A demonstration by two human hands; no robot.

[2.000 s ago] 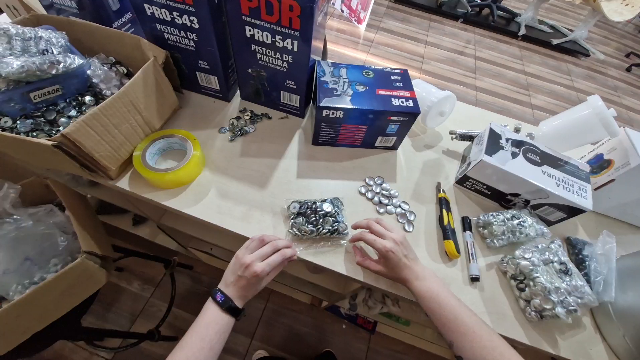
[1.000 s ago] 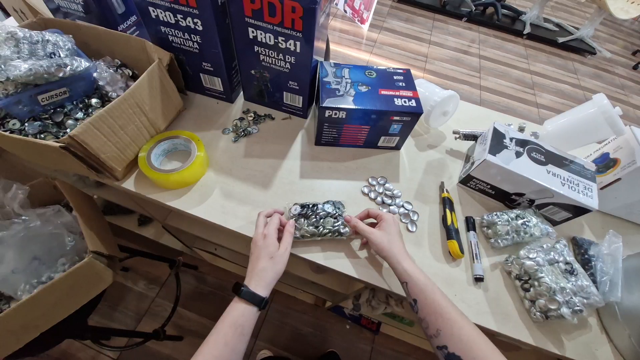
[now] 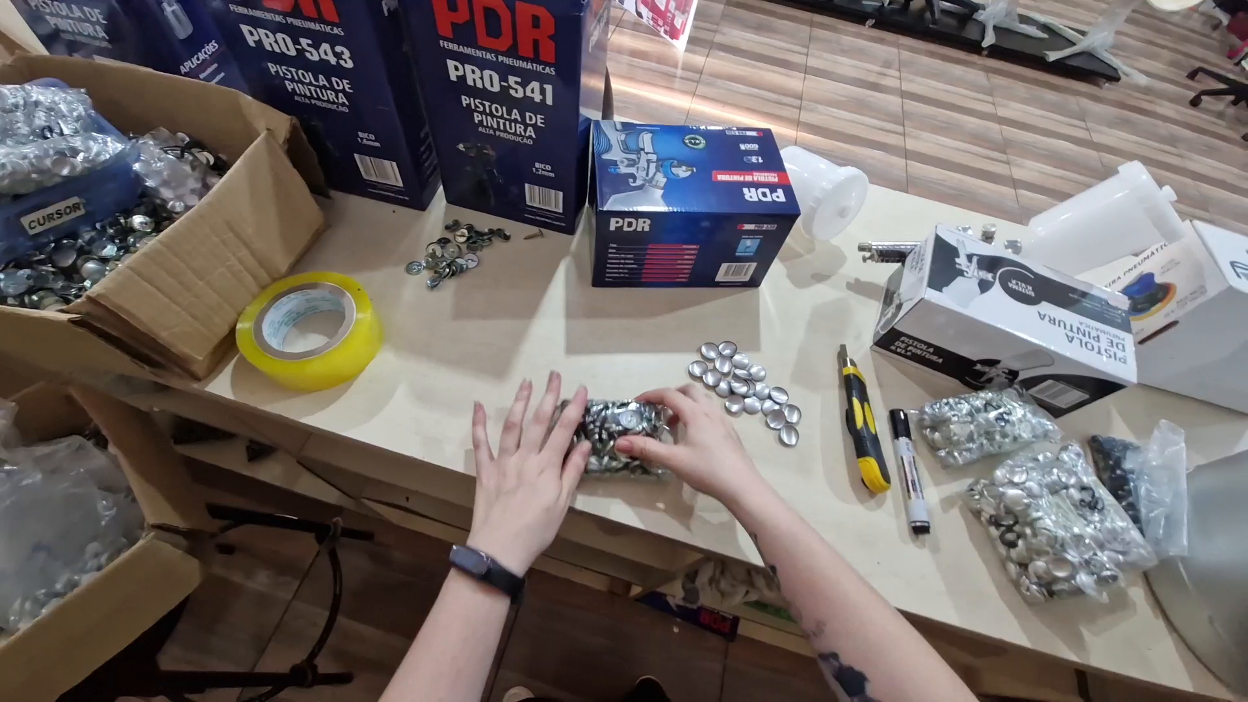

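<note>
A clear plastic bag of small metal button parts (image 3: 624, 421) lies near the front edge of the table, between my hands. My left hand (image 3: 526, 468), a dark band at its wrist, has its fingers spread, and its thumb side touches the bag's left end. My right hand (image 3: 697, 444) grips the bag's right end between thumb and fingers. Just beyond my right hand, loose round metal caps (image 3: 746, 385) are scattered on the table. A yellow and black utility knife (image 3: 862, 424) and a marker (image 3: 910, 473) lie farther right.
At the left stand cardboard boxes (image 3: 210, 253) (image 3: 127, 575) of metal parts, beside a roll of tape (image 3: 366, 336). Blue spray-gun boxes (image 3: 682, 244) line the back, with small loose parts (image 3: 450, 252) before them. A white box (image 3: 1014, 312) and filled bags (image 3: 1053, 517) are at the right.
My left hand has opened, its fingers spreading upward beside the bag. My right hand has moved from the bag's edge, two seconds ago, onto its right end.
</note>
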